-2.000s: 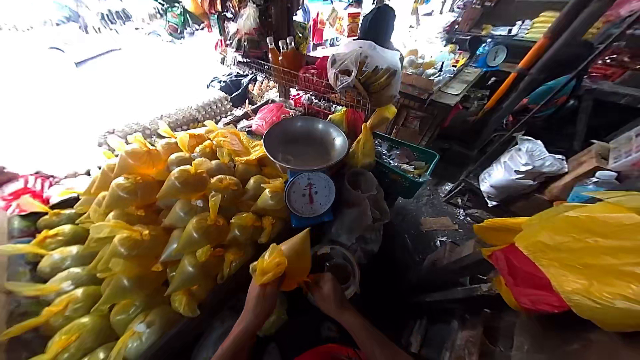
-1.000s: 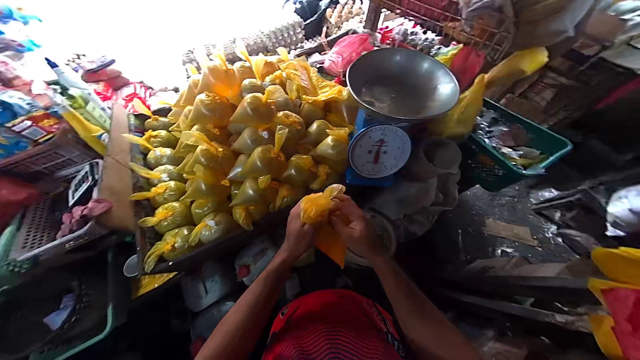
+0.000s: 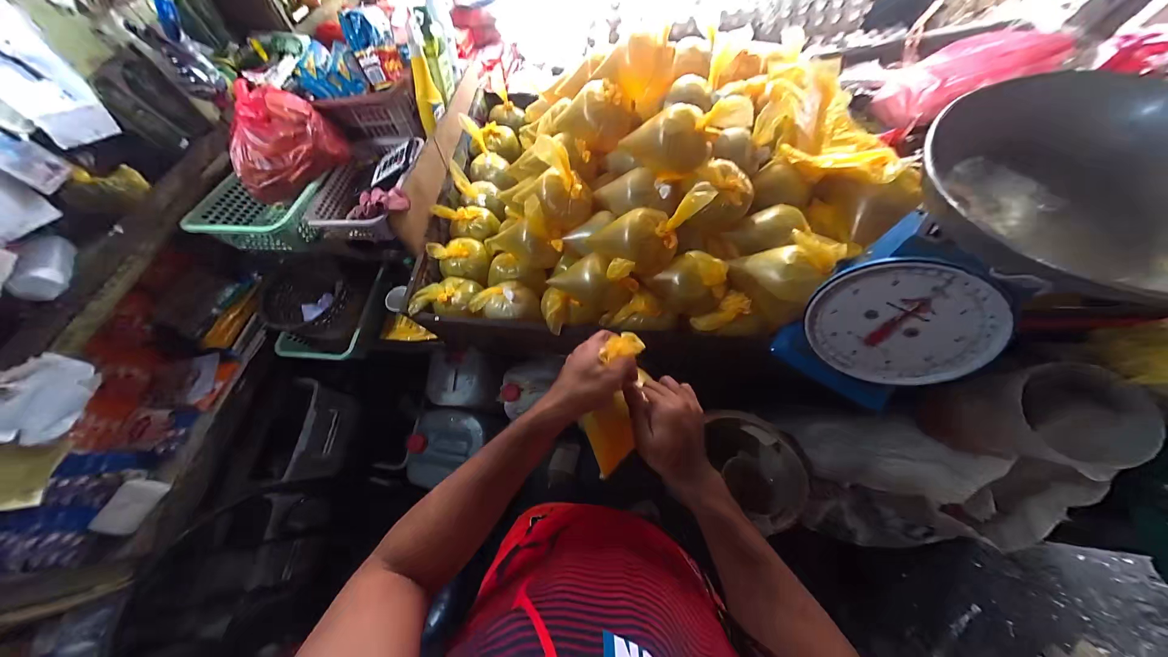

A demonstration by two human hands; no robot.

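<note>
Between my hands, in front of my shirt, hangs a yellow plastic bag (image 3: 607,433) with its filled part below and its gathered neck on top. My left hand (image 3: 593,370) grips the neck from the left. My right hand (image 3: 671,424) pinches the same neck from the right, fingers bent close to the left ones. Just beyond lies a pile of knotted yellow plastic bags (image 3: 630,237) with filling inside. Right of the pile stands a blue dial scale (image 3: 908,319) carrying a metal pan (image 3: 1058,182).
Plastic jugs (image 3: 447,447) and a round container (image 3: 757,465) sit below the pile's edge. Grey sacking (image 3: 876,456) lies under the scale. At left are a green basket (image 3: 246,214), a red plastic bag (image 3: 278,141) and a dark round basket (image 3: 306,292).
The view has swung left. Two seconds ago my right hand was lower and apart from the bag's neck; now both hands are together at the neck.
</note>
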